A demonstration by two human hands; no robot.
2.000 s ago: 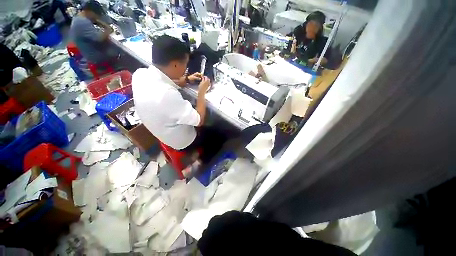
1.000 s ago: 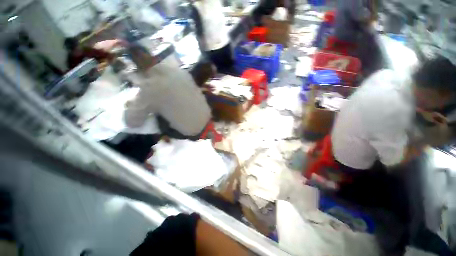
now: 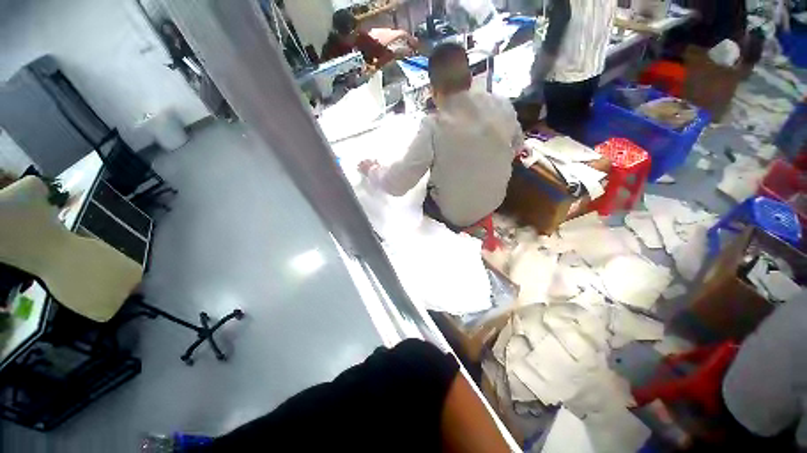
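Neither of my hands is in the picture. Only a black sleeve (image 3: 354, 407) and part of a bare arm (image 3: 478, 420) show at the bottom edge, beside a pale window ledge or frame (image 3: 403, 310). Beyond it, a seated worker in a light shirt (image 3: 469, 146) leans over a white cloth (image 3: 376, 133) on a table, one hand on it. More white sheets (image 3: 442, 270) lie behind this worker, over a cardboard box (image 3: 482, 323).
Flat cream pieces (image 3: 557, 354) litter the workshop floor. A red stool (image 3: 624, 168), a blue crate (image 3: 655, 133) and a filled cardboard box (image 3: 549, 190) stand in the aisle. A beige office chair (image 3: 75, 257) and a desk (image 3: 111, 208) stand at left.
The view has swung left. The white-shirted worker has moved to the right edge, and the office floor and chair have come into view at left. The black sleeve remains at the bottom.
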